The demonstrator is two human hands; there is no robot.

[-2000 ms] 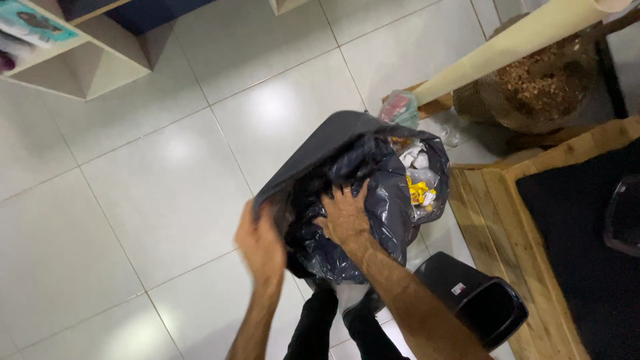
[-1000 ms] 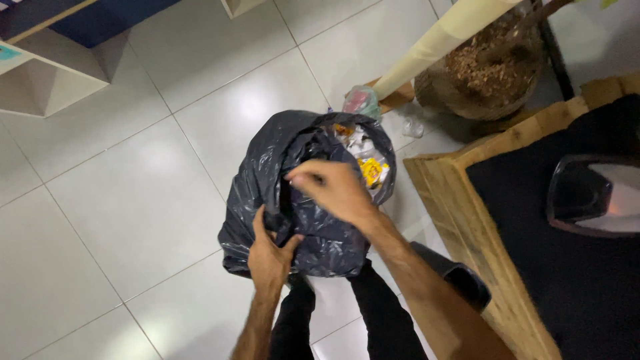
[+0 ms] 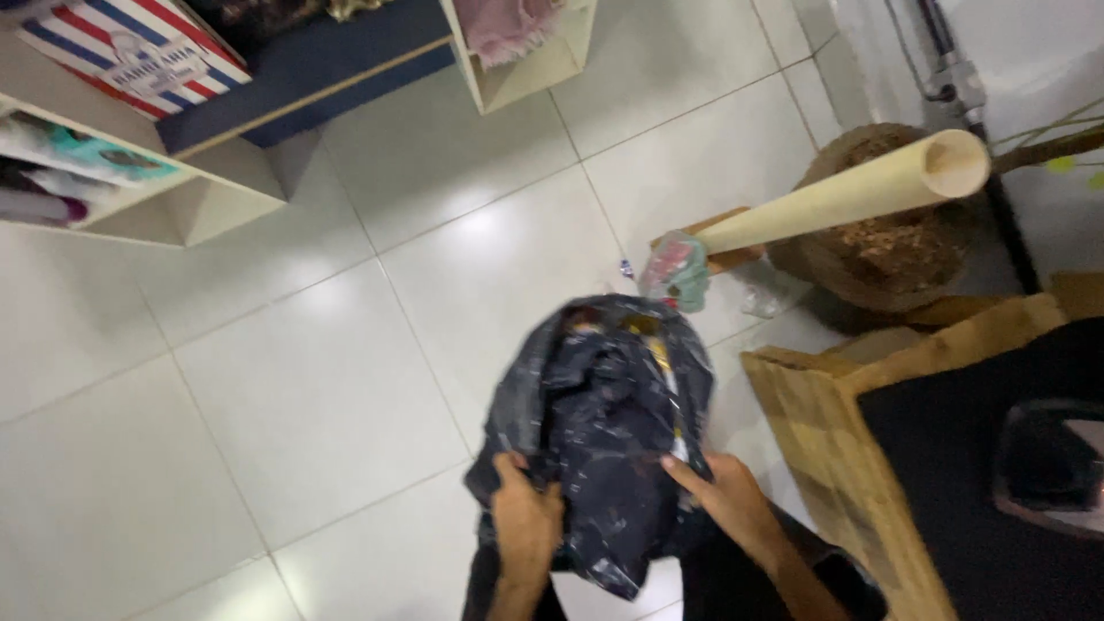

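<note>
A black plastic garbage bag [image 3: 604, 431] with its mouth gathered loosely stands on the tiled floor in front of my legs. Yellow and pale litter shows inside near its far edge. My left hand [image 3: 526, 517] grips the bag's near left rim, fingers curled into the plastic. On the near right rim, my right hand [image 3: 720, 492] pinches the plastic, thumb on top. A black plastic bin [image 3: 849, 582] is partly visible beyond my right forearm, by the wooden frame.
Just past the bag lies a clear plastic bag with pink and green contents [image 3: 677, 272], beside a cream tube [image 3: 828, 203] and a planter [image 3: 888, 241]. A wooden platform with a black pad [image 3: 819, 414] is at right. Shelving [image 3: 233, 194] stands at upper left.
My right hand has moved from over the bag's middle to its right rim and taken hold there. The bag's opening is drawn narrower over the litter. The view has shifted.
</note>
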